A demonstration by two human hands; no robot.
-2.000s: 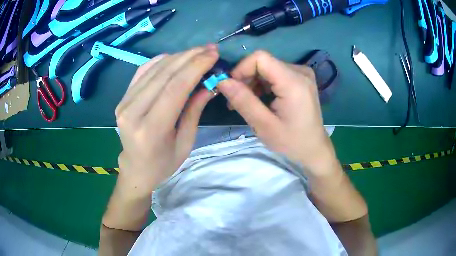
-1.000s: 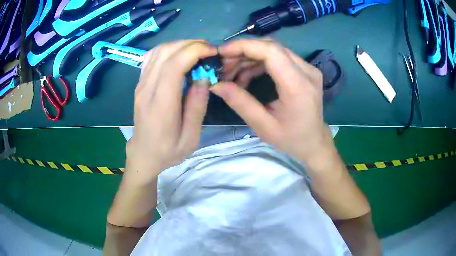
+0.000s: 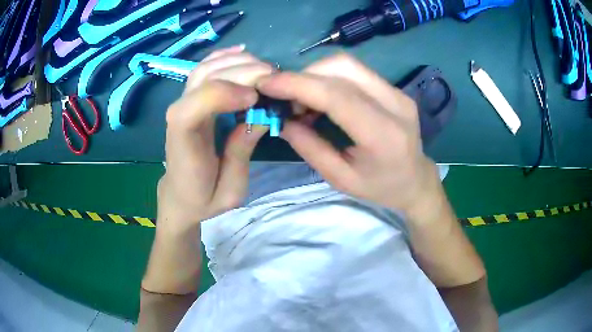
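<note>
My left hand and my right hand meet over the mat's front edge, in front of my body. Between their fingertips they hold a small light blue bracket joined to a dark part. A small metal pin or screw points down at the bracket's left side. The fingers hide most of the dark part. A light blue housing reaches out from behind my left hand. The black fixture lies on the mat, partly behind my right hand.
An electric screwdriver lies at the back, its bit pointing left. Waiting housings are piled at left beside red-handled scissors. At right lie a white utility knife, tweezers, a black cord and more housings.
Both hands have kept hold of the part and turned it; the light blue bracket now points downward and sits slightly further left. The bench objects appear shifted slightly right.
</note>
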